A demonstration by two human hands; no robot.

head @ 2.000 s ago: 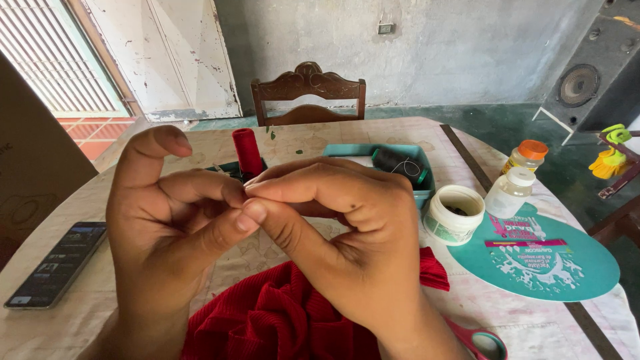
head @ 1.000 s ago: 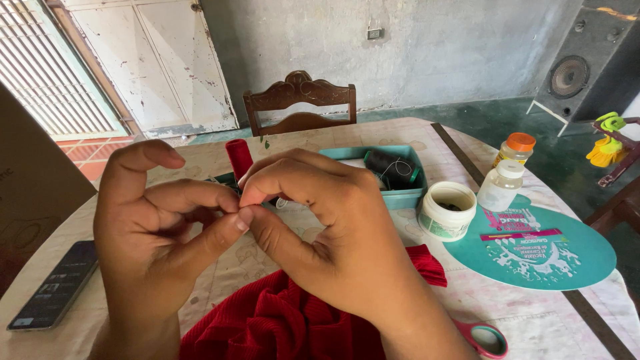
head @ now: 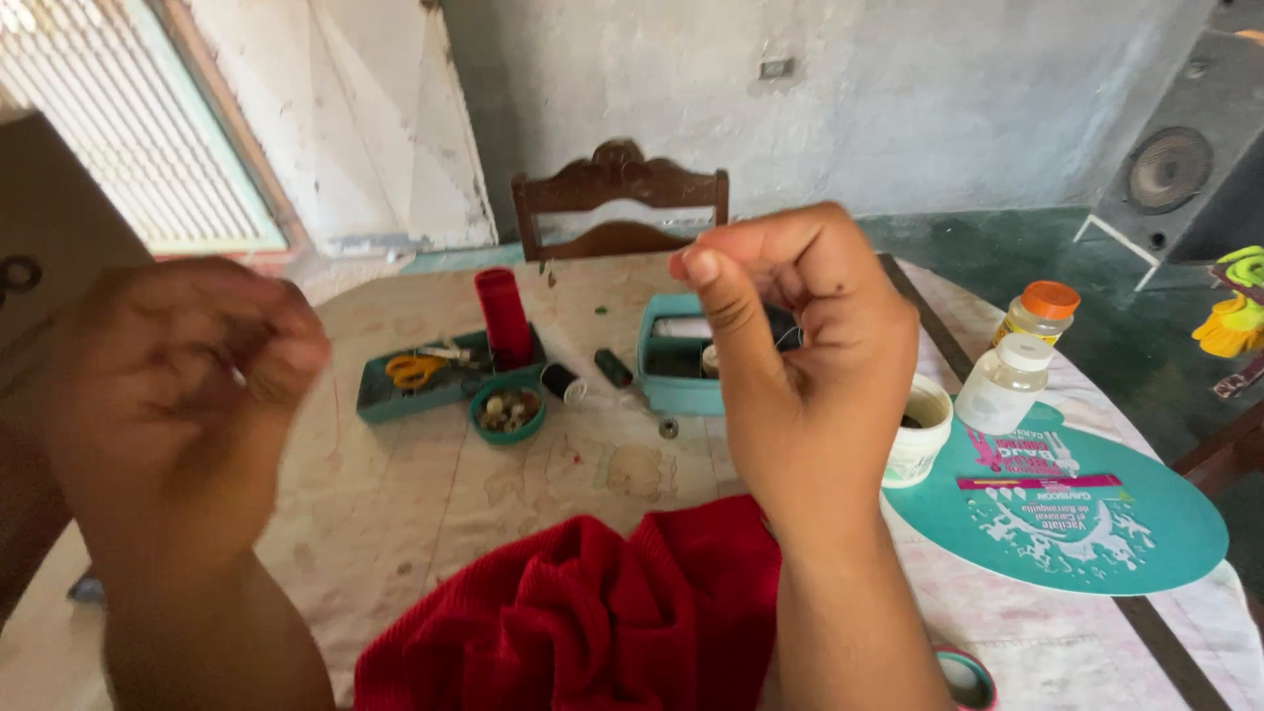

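My left hand [head: 188, 405] is raised at the left, blurred, with thumb and fingertips pinched together. My right hand [head: 810, 355] is raised right of centre, its thumb and index fingertip pressed together. Anything as fine as a needle or thread between the fingertips of either hand is too small to make out. A red ribbed cloth [head: 592, 612] lies bunched on the table below and between them. Beyond the hands are a red thread cone [head: 504, 316], a black thread spool [head: 563, 383], a small dark green spool [head: 613, 367] and a metal bobbin [head: 669, 428].
Yellow-handled scissors [head: 415, 370] lie in a teal tray [head: 395, 400], beside a bowl of buttons [head: 508, 413]. A teal box [head: 681, 395] stands behind my right hand. At right are a white tub [head: 918, 444], bottles [head: 1002, 390], a teal oval mat [head: 1175, 523] and scissor handles [head: 968, 681].
My hands were together at the fingertips and are now wide apart, the left moved left and the right moved right. The tray, bowl and small spools between them have come into sight.
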